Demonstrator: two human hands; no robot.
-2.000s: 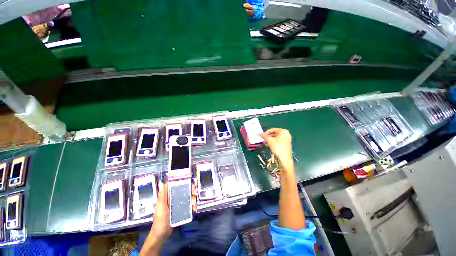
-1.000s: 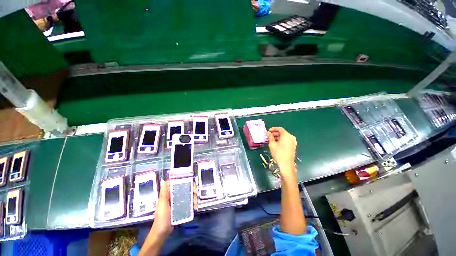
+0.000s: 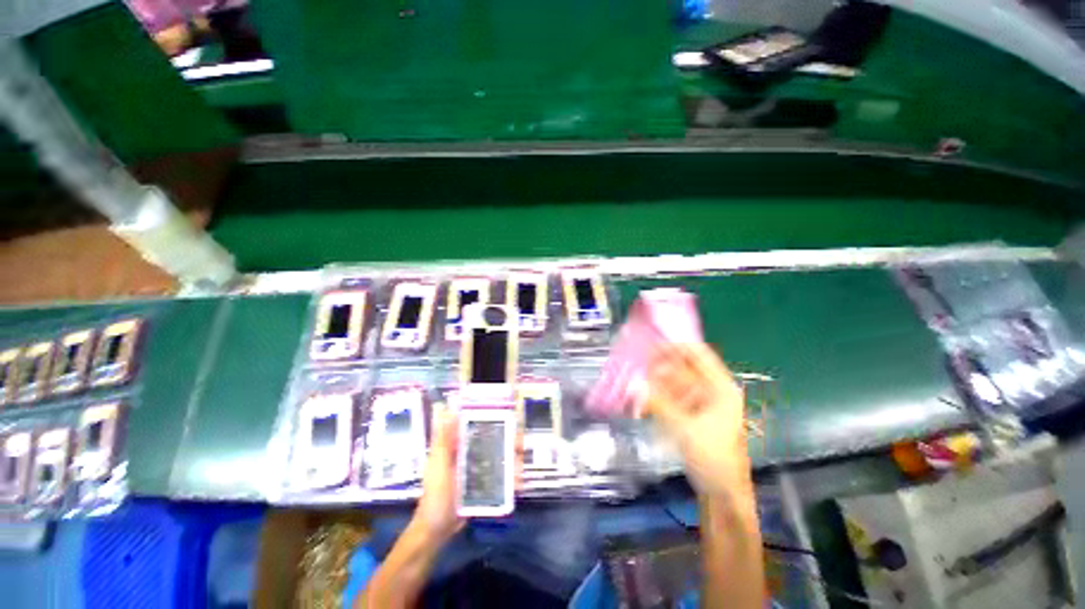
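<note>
My left hand (image 3: 438, 482) holds an open flip phone (image 3: 489, 357) upright over the tray. Its upper half shows a dark screen and a round dark spot; its lower half (image 3: 485, 462) is grey with a pale pink frame. My right hand (image 3: 700, 407), motion-blurred, holds a thin pink keypad (image 3: 620, 371) between its fingers, right of the phone and apart from it. The pink keypad stack (image 3: 671, 307) lies behind the right hand. The clear blister tray (image 3: 369, 372) under the phone holds two rows of closed phones.
Tan strips (image 3: 754, 399) lie right of my right hand. A neighbouring full tray (image 3: 62, 402) is at the left, and a clear right-hand tray (image 3: 973, 312) at the right. A scrap box (image 3: 276, 553) and blue stool (image 3: 149, 553) are below the bench edge. Another person's hand shows top left.
My right hand has lifted a pink keypad from the stack and moved it left towards the phone. My left hand still holds the phone. The view has turned left.
</note>
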